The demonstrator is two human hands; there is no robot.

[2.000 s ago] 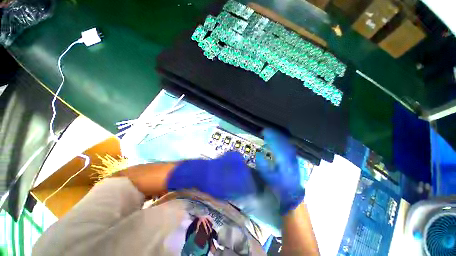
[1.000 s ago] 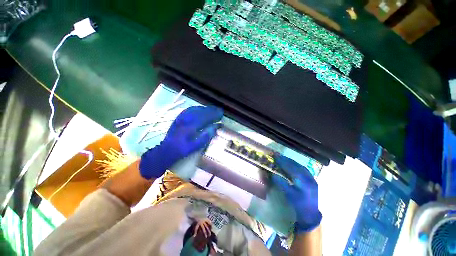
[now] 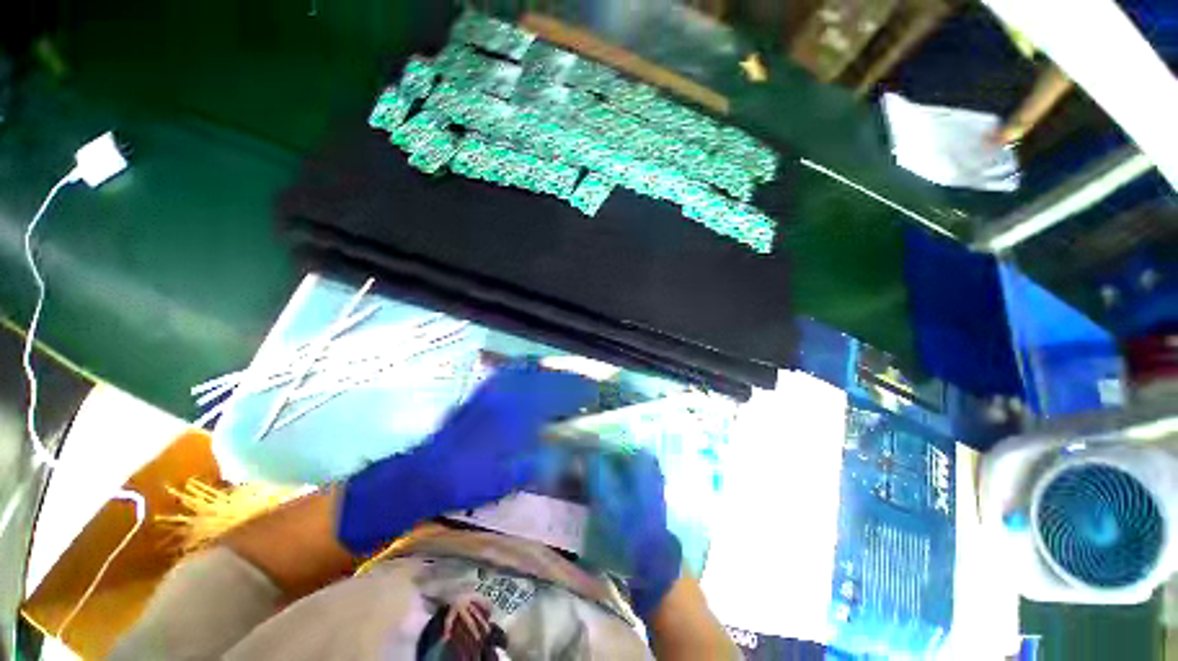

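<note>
My left hand (image 3: pixel 472 446), in a dark blue glove, reaches in from the left over the work spot, fingers blurred. My right hand (image 3: pixel 629 510), in a blue glove with a pale teal part, is close beside it on the right. A dark, blurred piece with a pale edge (image 3: pixel 627 416) lies between and above the fingers; whether either hand grips it cannot be told. Below the hands shows a pale block edge (image 3: pixel 527 517). Small green circuit boards (image 3: pixel 588 123) lie in dense rows on stacked black sheets (image 3: pixel 491 252) beyond the hands.
Thin white strips (image 3: pixel 330 362) lie on a pale blue sheet at left. A carton (image 3: pixel 110 568) with yellowish strips is lower left. At right are white paper (image 3: pixel 788 491), blue printed packaging (image 3: pixel 898 529) and a fan (image 3: pixel 1098 523). A hand with white paper (image 3: pixel 956 142) shows upper right.
The view has shifted, moving the bench leftward in the picture. My hands, apart at the two ends of a panel one second ago, are now close together. The fan is in fuller view.
</note>
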